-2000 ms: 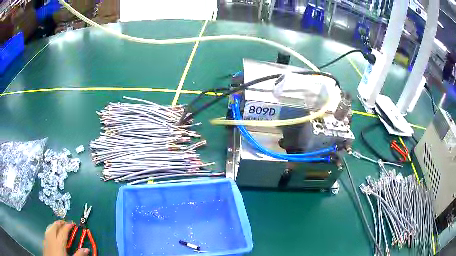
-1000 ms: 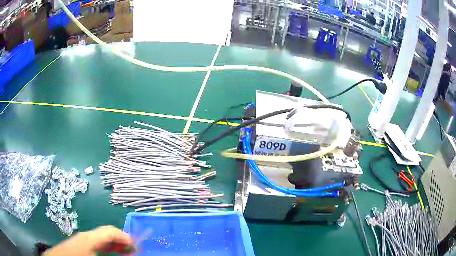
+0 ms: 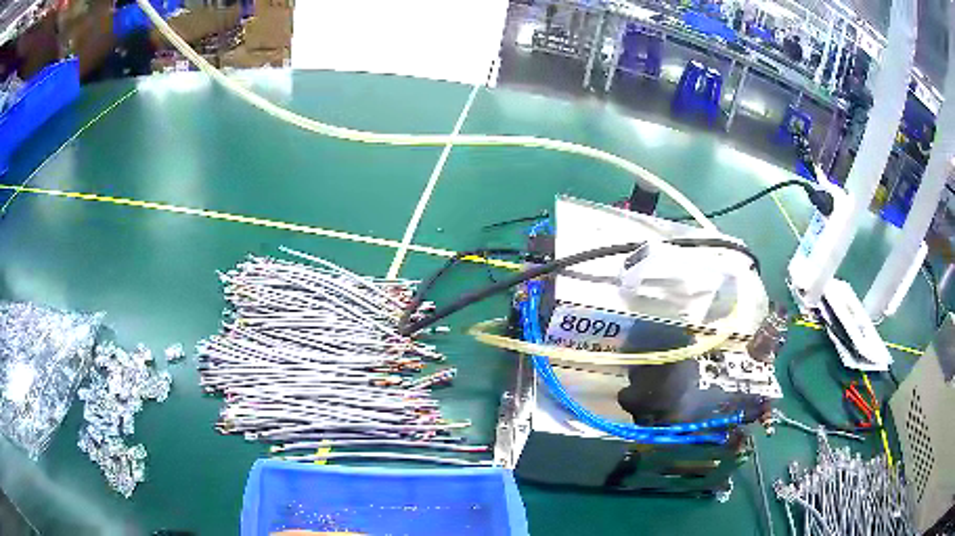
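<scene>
A sliver of skin, which looks like my left hand [image 3: 319,533], shows at the bottom edge, over the front of the blue tray [image 3: 382,484]. Its fingers and anything in them are cut off. My right hand is out of the picture. Tiny specks lie in the tray. Behind the tray is a pile of grey cable lengths [image 3: 314,351] with reddish ends towards the right. A few lengths lie apart along the tray's back rim. A loose heap of clear plugs [image 3: 117,403] is at the left, beside a clear crinkled bag of plugs [image 3: 40,366].
The 809D machine [image 3: 618,408] stands right of the cables, with blue tubes [image 3: 628,427] in front. A pale hose [image 3: 408,139] arches over the mat and machine. At right are another grey cable pile [image 3: 843,487], a red-handled tool [image 3: 862,403] and a beige vented box [image 3: 930,424].
My left hand reached the red-handled snips left of the tray, lifted them over the tray's left side, then dropped mostly below the picture. The view has shifted, so less of the tray shows.
</scene>
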